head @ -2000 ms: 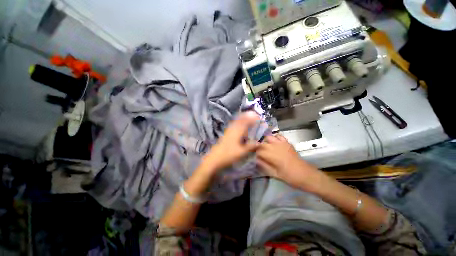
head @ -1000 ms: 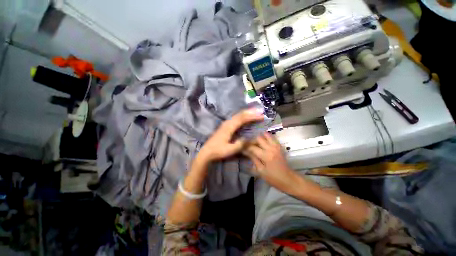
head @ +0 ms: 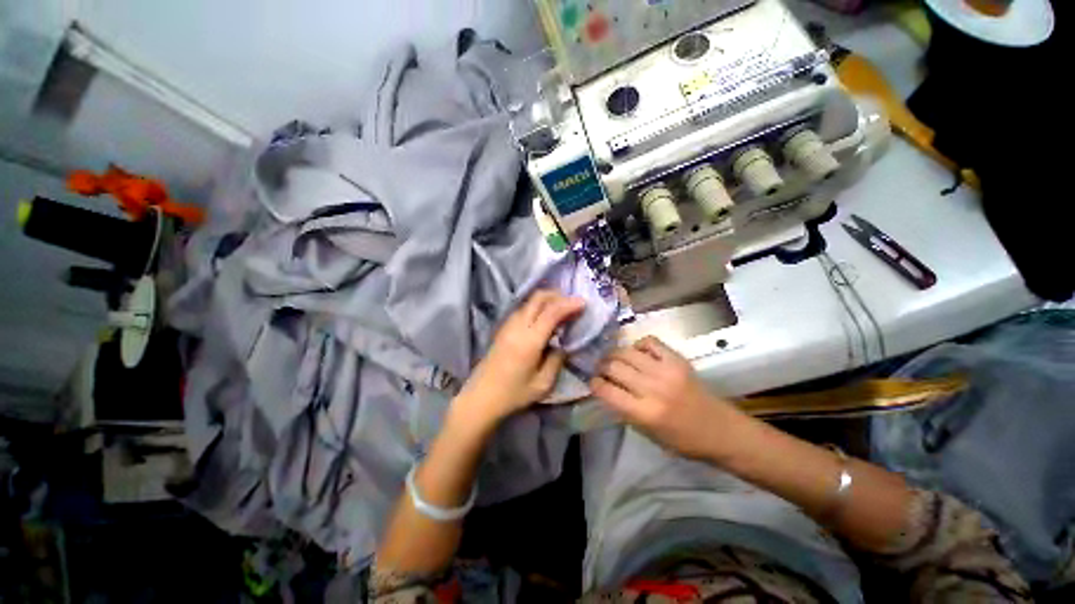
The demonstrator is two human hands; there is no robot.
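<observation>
A large heap of grey fabric (head: 436,236) lies left of the overlock machine (head: 707,118). Part of it runs up to the presser foot and needle area (head: 599,254). My left hand (head: 525,354) holds the fabric just below the needle area, its fingers bent on the cloth. My right hand (head: 654,389) pinches the near edge of the same piece, close to the table's front edge. The two hands are a little apart, with cloth between them. The fingertips are partly hidden in the cloth.
Thread snips (head: 892,251) and a thin looped item (head: 855,309) lie on the white table (head: 967,266) at right. A striped band (head: 855,398) runs along its front. A black thread cone (head: 88,230) and orange cloth (head: 136,192) are at left. Black cloth (head: 1002,153) hangs at right.
The view has shifted, so the machine sits further left. My hands have moved slightly apart, and a fold of cloth now shows between them by the needle area.
</observation>
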